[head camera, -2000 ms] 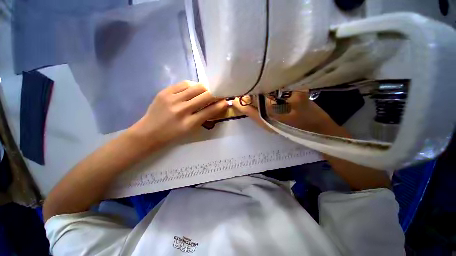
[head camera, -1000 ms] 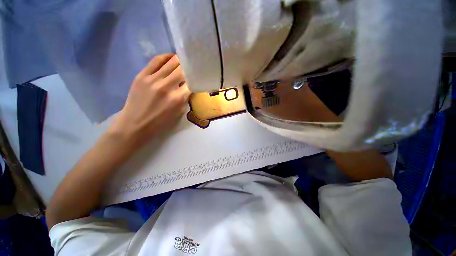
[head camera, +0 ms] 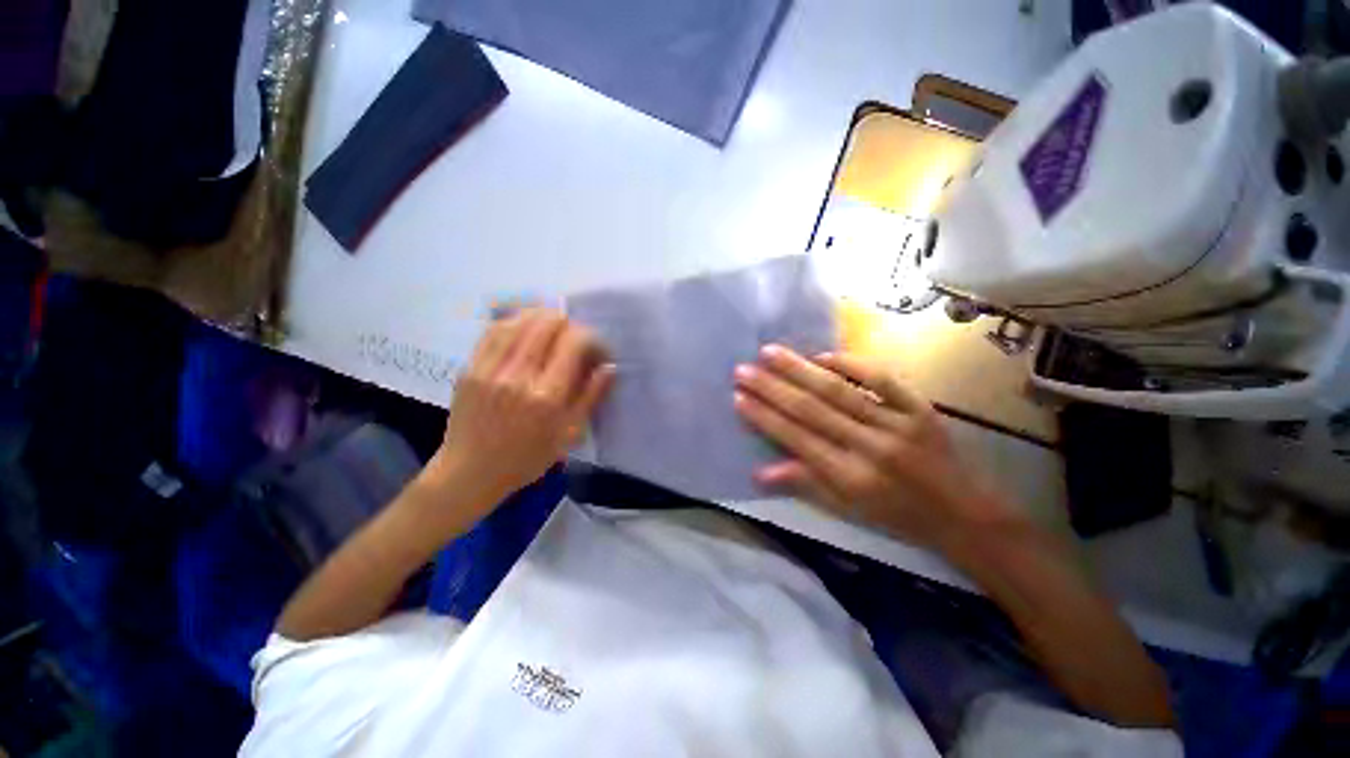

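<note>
A grey fabric panel [head camera: 674,356] lies flat on the white table near its front edge, left of the lit needle plate [head camera: 877,193]. My left hand [head camera: 518,393] is at the panel's left edge with its fingers bent and blurred; whether it pinches the cloth cannot be told. My right hand [head camera: 859,444] lies flat on the panel's right part, fingers spread a little. The white sewing machine head [head camera: 1125,208] stands to the right; its needle area is washed out by the light.
A dark navy stack [head camera: 407,136] with a reddish edge lies at the upper left. Larger grey sheets [head camera: 637,52] lie at the top. A black rectangle, likely a phone [head camera: 1116,467], and a thin tool [head camera: 1214,541] lie below the machine arm. Dark cloth hangs at far left.
The view has swung so the machine head now sits at the right. Both hands have come out from the machine to the table's front part, and a grey panel now lies under them.
</note>
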